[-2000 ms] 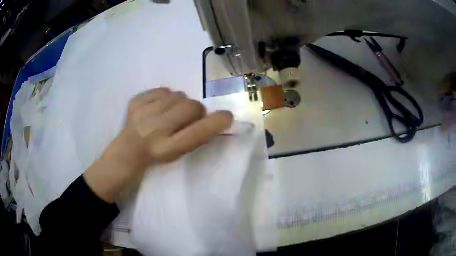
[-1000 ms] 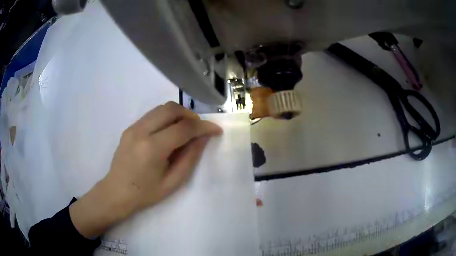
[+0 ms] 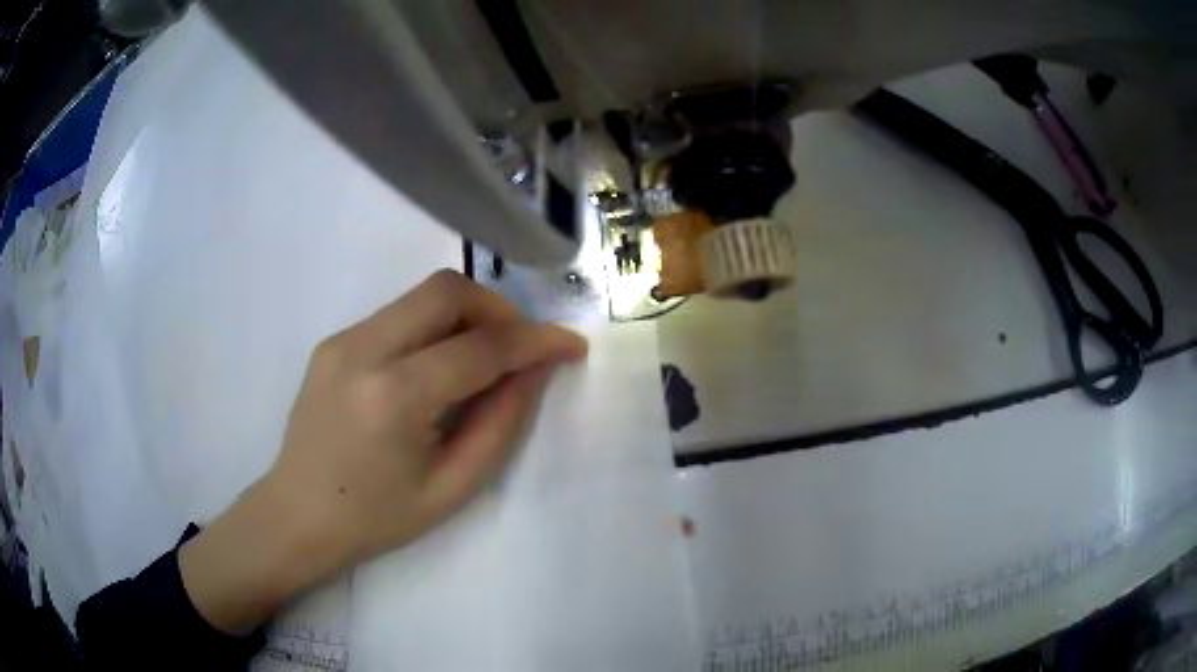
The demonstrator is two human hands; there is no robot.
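The white fabric piece [image 3: 578,525] lies flat in front of the sewing machine, its right edge running down toward me. My left hand [image 3: 407,407] is bare and rests on it, thumb and index finger pinching the fabric near its top edge. The fingertips are just left of and below the presser foot [image 3: 628,252]. The fabric's top edge is near the foot, and glare blurs it. An orange-brown block [image 3: 680,252] and a cream ribbed knob [image 3: 750,256] are right of the foot. My right hand is not in view.
The machine head [image 3: 394,118] covers the top. Black shears [image 3: 1050,223] and pink snips [image 3: 1070,151] lie right. A dark patch [image 3: 680,398] and small reddish spot [image 3: 687,526] are by the fabric edge. White layers [image 3: 197,302] lie left, beside a blue bin [image 3: 53,158].
The bunched fabric now lies flatter, and my left hand has gone from blurred to steady. Since one second ago, the fabric's top edge shows slightly farther from the foot.
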